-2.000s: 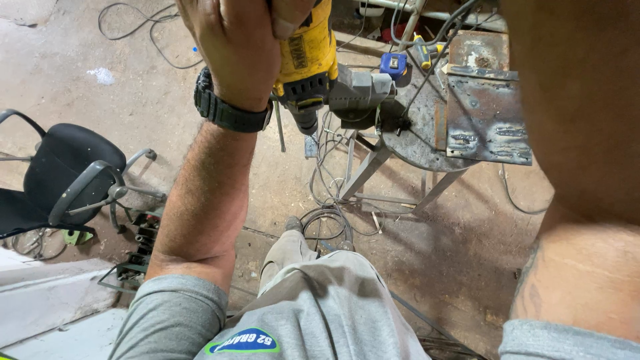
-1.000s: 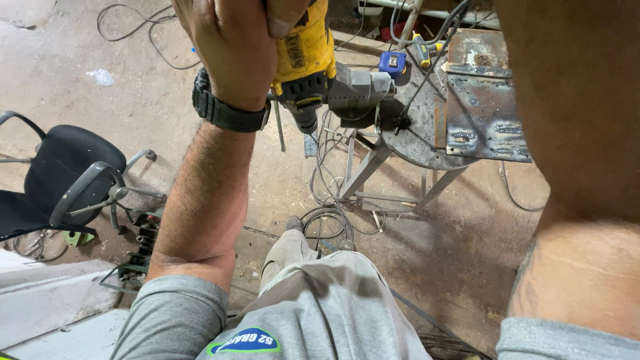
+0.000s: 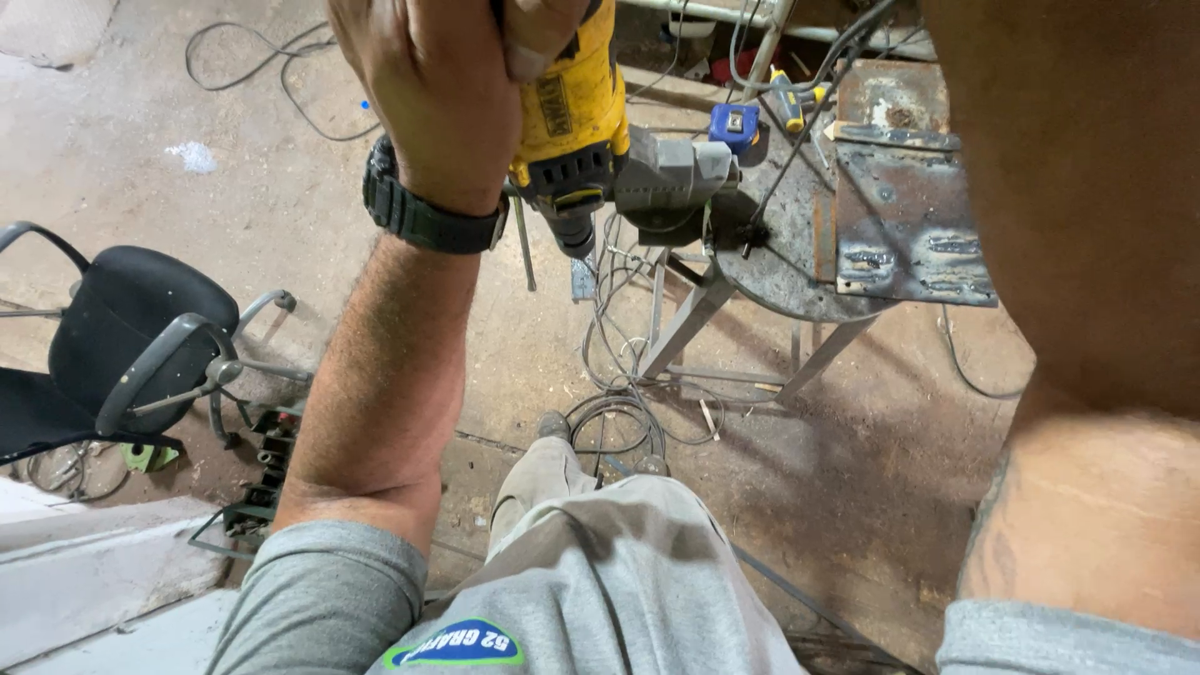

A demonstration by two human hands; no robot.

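Observation:
My left hand [image 3: 441, 103], with a black watch on its wrist, holds the left side of a yellow and black DeWalt power drill [image 3: 572, 103] at the top centre. The drill's black chuck [image 3: 574, 232] points down. A thin dark rod [image 3: 523, 244] hangs beside it. Just right of the drill is a grey bench vise [image 3: 670, 173], partly hidden by it, at the edge of a round metal table [image 3: 778, 262]. Below the chuck shows a small metal piece [image 3: 583, 279]; what holds it cannot be told. My right arm rises along the right edge, its hand out of view.
On the table are a blue tape measure [image 3: 734, 127], a yellow-handled tool [image 3: 787, 98] and a steel plate with weld beads [image 3: 914, 220]. Cables [image 3: 614, 412] lie coiled near my feet. A black office chair [image 3: 141, 328] stands at left, beside a rack of metal parts [image 3: 267, 469].

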